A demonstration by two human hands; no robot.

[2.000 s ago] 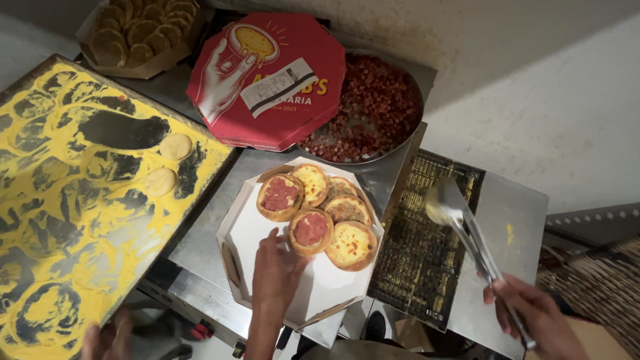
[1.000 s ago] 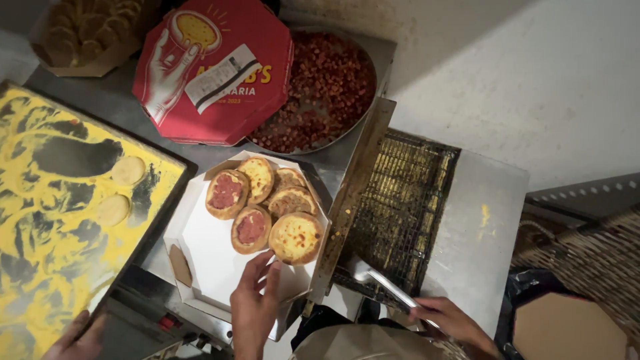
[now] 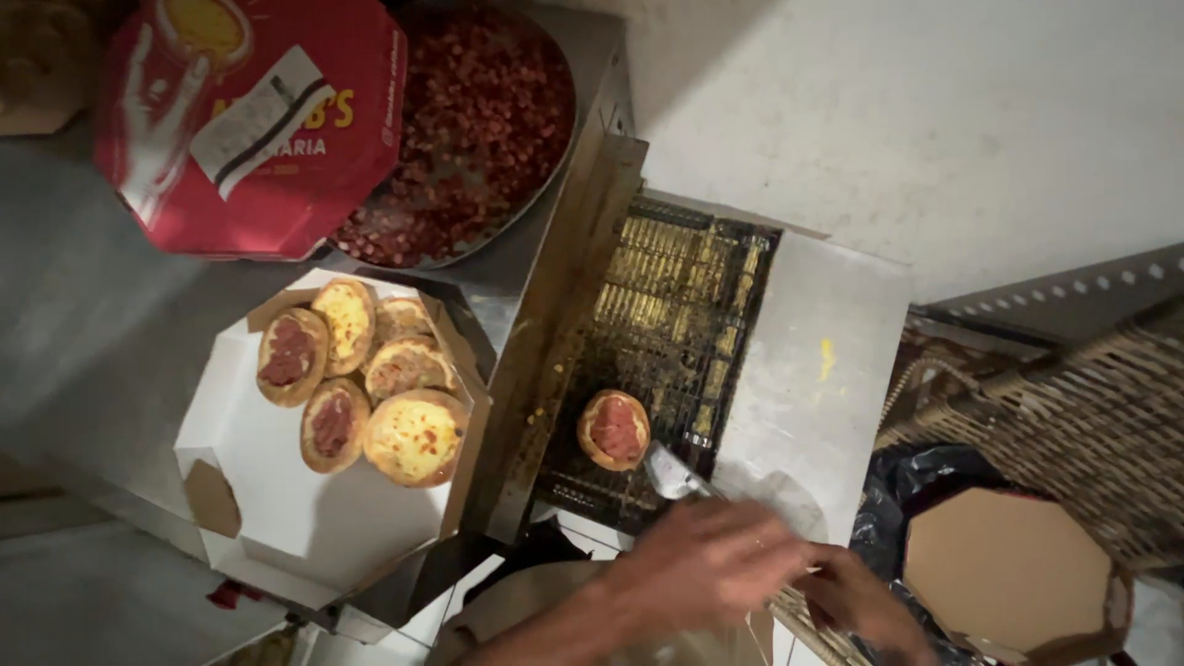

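Observation:
My left hand (image 3: 717,560), blurred, reaches across the metal tongs (image 3: 675,474); whether it grips them cannot be told. My right hand (image 3: 860,601) is closed around their rear end, partly hidden. Beside the tongs' tip, a small open-faced pie with reddish topping (image 3: 614,430) lies on the dark wire grate (image 3: 666,342). To the left stands an open white octagonal cardboard box (image 3: 277,504). Inside it are several small pies, including a yellow cheese-like one (image 3: 416,437) and a red-topped one (image 3: 292,357).
A closed red octagonal box (image 3: 277,208) overlaps a round pan of diced reddish food (image 3: 481,139). A raised metal edge (image 3: 546,342) separates the open box from the grate. At right are a metal plate (image 3: 805,370), wicker basketry (image 3: 1091,416) and a brown octagonal cardboard piece (image 3: 1008,569).
The view has shifted right. My left hand has moved from beside the open box to the tongs. A red-topped pie now shows on the grate, where none was seen before.

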